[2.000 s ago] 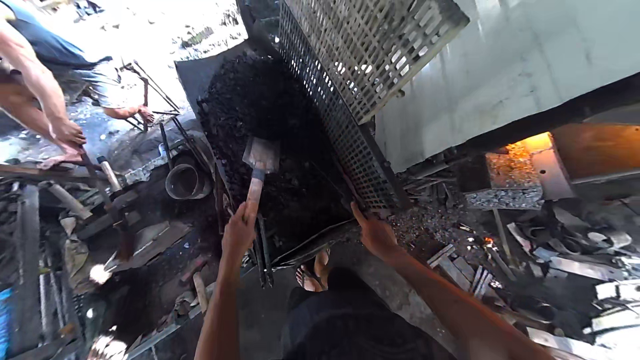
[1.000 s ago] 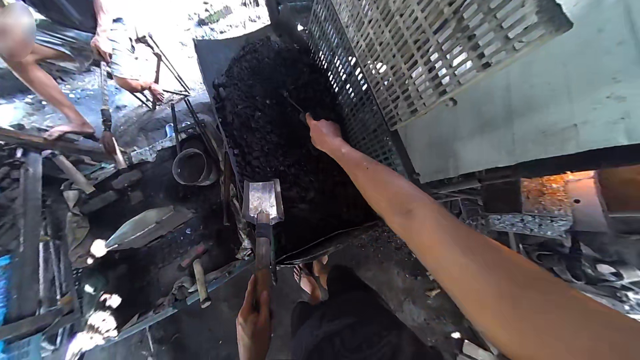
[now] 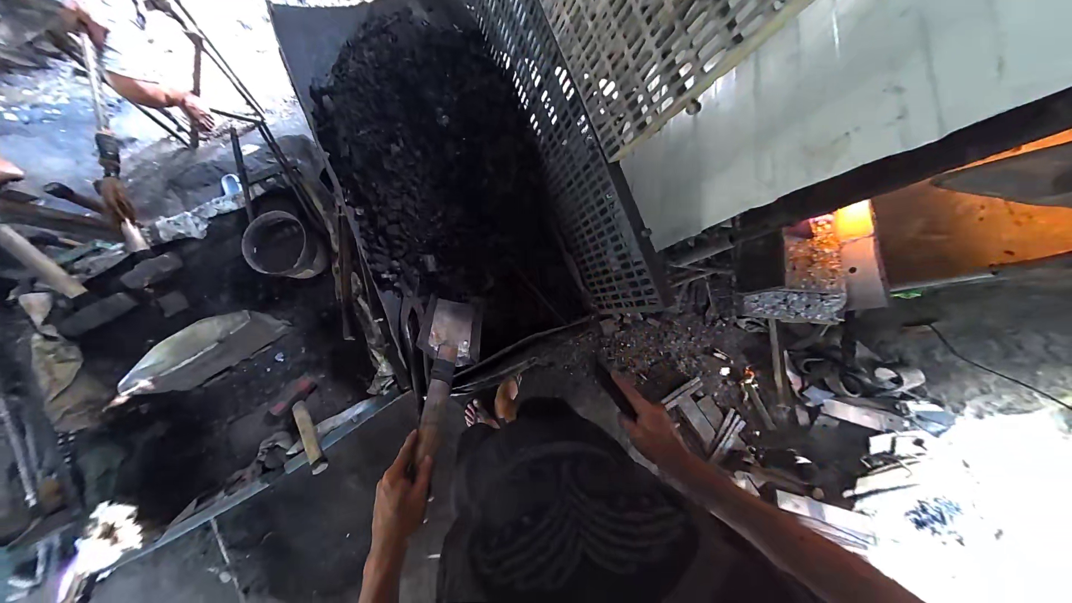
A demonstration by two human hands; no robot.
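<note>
My left hand [image 3: 402, 490] is closed round the wooden handle of a small metal shovel [image 3: 452, 327]. The shovel's square blade lies over the near left corner of a bin heaped with charcoal [image 3: 419, 142]. On the right, my right hand [image 3: 649, 419] grips a dark, thin tool [image 3: 613, 387] just outside the bin's near edge; what kind of tool it is cannot be told. My two bare feet or sandals show below the bin, partly hidden by my dark clothing.
A perforated metal screen [image 3: 607, 226] borders the bin's right side. A glowing forge [image 3: 816, 251] stands at right, with scrap wood [image 3: 703, 419] below. At left are a metal bucket [image 3: 280, 244], a hammer [image 3: 308, 431] and a co-worker's hand [image 3: 194, 110] near a metal frame.
My right hand, over the charcoal one second ago, has come back to the right, outside the bin. The shovel stays in my left hand near the bin's left corner.
</note>
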